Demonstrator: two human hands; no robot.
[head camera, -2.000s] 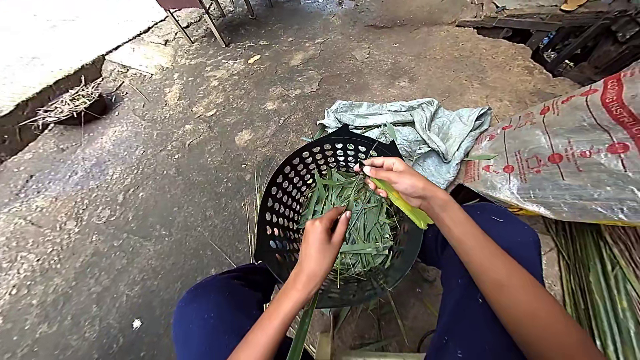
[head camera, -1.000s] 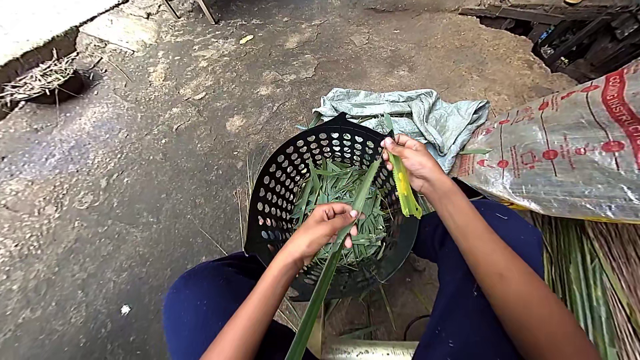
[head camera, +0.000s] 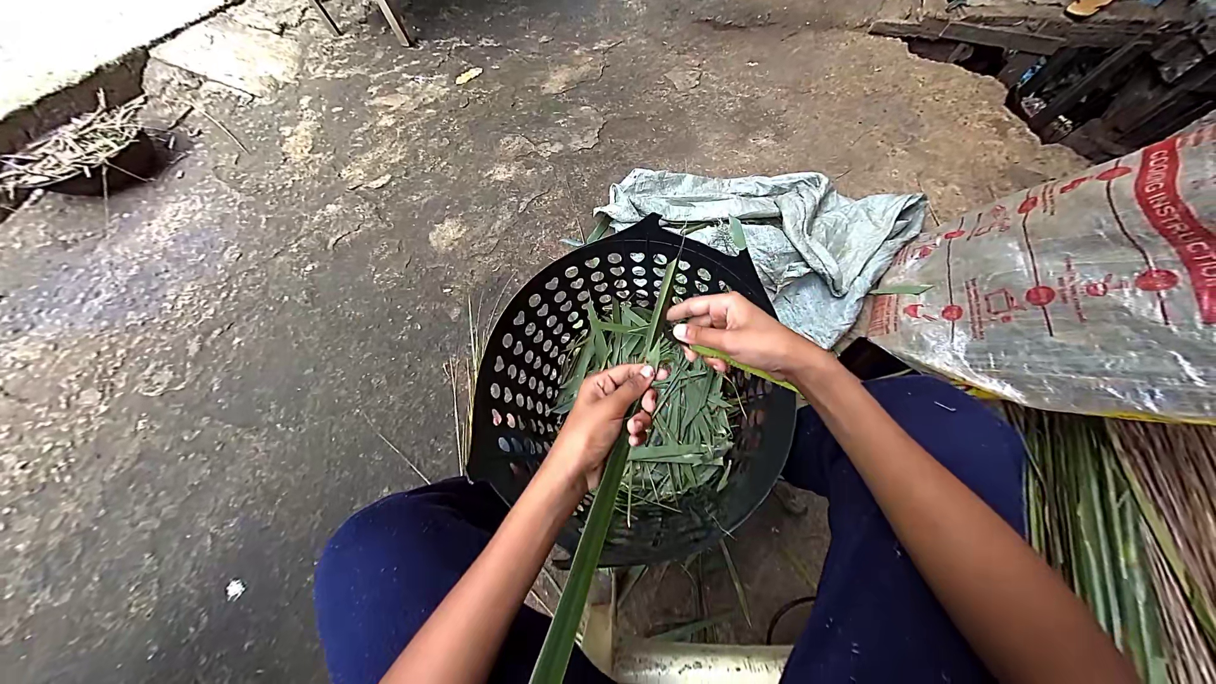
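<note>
My left hand (head camera: 613, 413) is closed around a long green leaf blade (head camera: 591, 541), whose tip rises past the fingers and whose lower length runs down between my legs. Close by on the right, my right hand (head camera: 727, 332) holds a yellow-green object (head camera: 746, 369) along the palm, mostly covered by the hand; what it is cannot be told. Its thumb and fingertips are beside the upper part of the blade. Both hands are over a black perforated plastic basket (head camera: 513, 380), which holds many short cut pieces of green leaf (head camera: 679, 451).
Behind the basket lies a crumpled pale woven sack (head camera: 807, 223). A printed plastic sack (head camera: 1064, 275) rests at the right, above a bundle of long leaf strips (head camera: 1083, 532). A dark bowl of dry sticks (head camera: 104, 166) stands far left. A broken-edged hole is at upper right.
The leaf blade came into clear view between the two older frames. Since one second ago, my left hand has moved up the blade toward its tip, and my right hand has turned, its fingers now pointing left.
</note>
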